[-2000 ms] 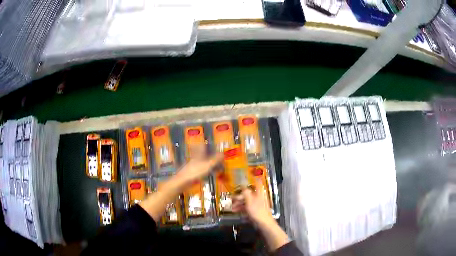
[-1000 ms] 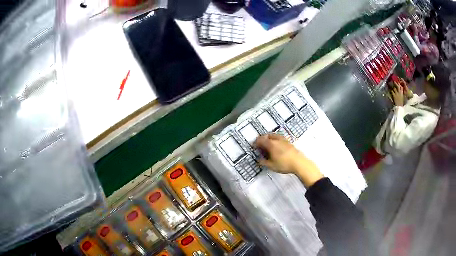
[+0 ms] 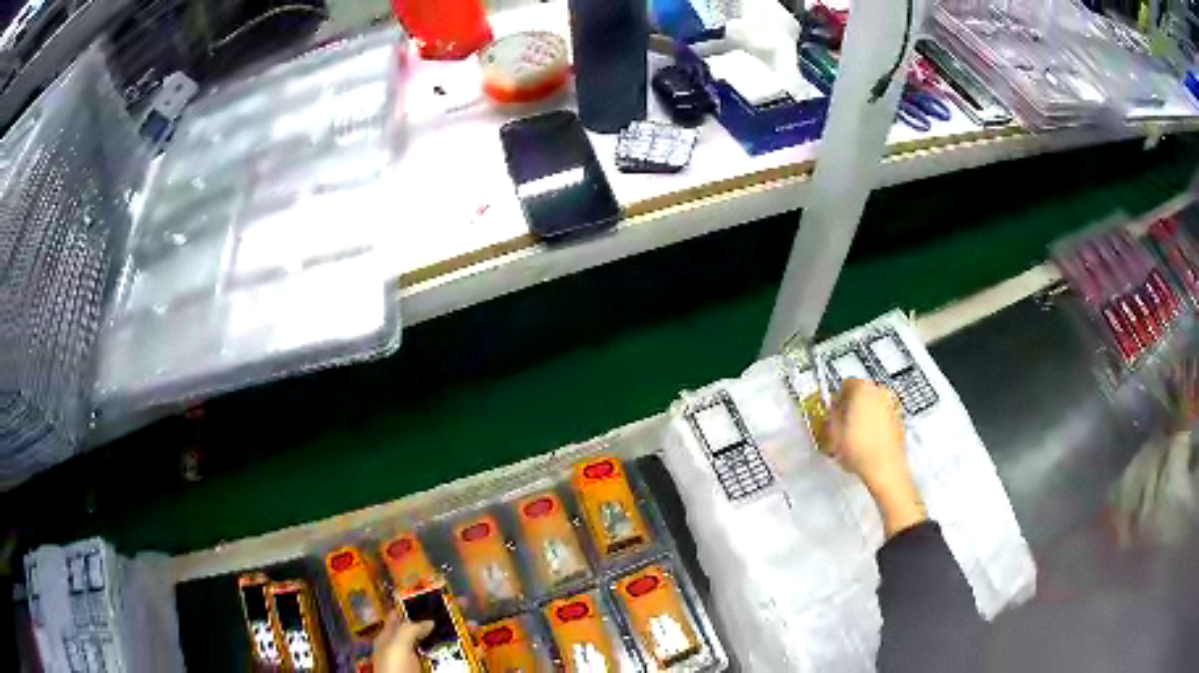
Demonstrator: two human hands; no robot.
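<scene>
My left hand [image 3: 399,647], cut off by the bottom edge, holds an orange-edged phone [image 3: 437,623] with a dark screen over the clear tray's left part. My right hand [image 3: 868,431] is over the white sheet stack [image 3: 789,565]. Its fingers pinch a thin, pale and yellowish piece [image 3: 810,392], apparently a front panel; details are blurred. One front panel [image 3: 730,447] lies to its left, and others [image 3: 903,372] lie to its right, partly behind the fingers. Orange phone bodies [image 3: 610,506] with red ovals sit in the clear tray [image 3: 707,628].
Two loose phones [image 3: 295,626] lie left of the tray. Another white stack [image 3: 79,592] is at far left. Empty clear trays [image 3: 250,263], a black smartphone [image 3: 558,174] and a tape roll [image 3: 525,66] are on the upper shelf. A pale post [image 3: 828,197] rises behind the right stack.
The view has swung back left. My left hand has come into view with a phone. My right hand has moved right along the panel row, where a gap now shows beside the leftmost panel.
</scene>
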